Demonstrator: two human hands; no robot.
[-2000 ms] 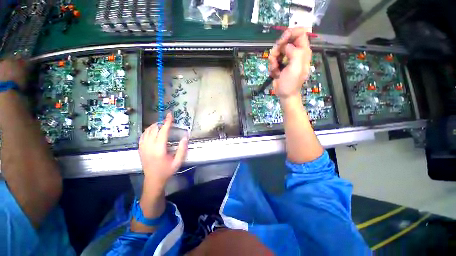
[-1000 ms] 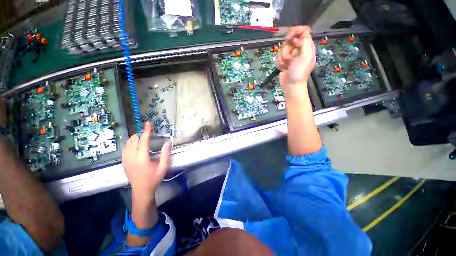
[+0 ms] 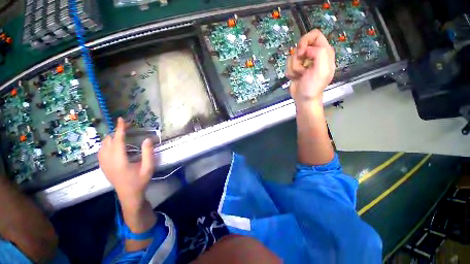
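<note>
Populated green circuit boards (image 3: 249,81) with orange parts sit in dark-rimmed carriers. My right hand (image 3: 312,67) is a fist over the right side of the middle carrier (image 3: 225,105) and partly hides its lower right board. A slim dark tool (image 3: 275,86), blurred and mostly hidden, reaches down-left from the fist. My left hand (image 3: 126,162) is over the near rail (image 3: 227,130), fingers apart, below the gap between carriers. Small dark-green bits (image 3: 141,111) lie in that gap. A thin white wire (image 3: 167,175) runs near my left thumb.
A blue coiled cord (image 3: 90,67) hangs across the left carrier. Grey ribbed rows (image 3: 56,20) lie behind the line. Another person's arm (image 3: 26,221) is at lower left. Another loaded carrier and dark equipment (image 3: 438,85) are at right. The floor has yellow lines (image 3: 394,178).
The view has shifted, so the line sits higher and further left in the picture. My right hand is further right over the carrier, with less of the tool showing. My left hand keeps its open pose.
</note>
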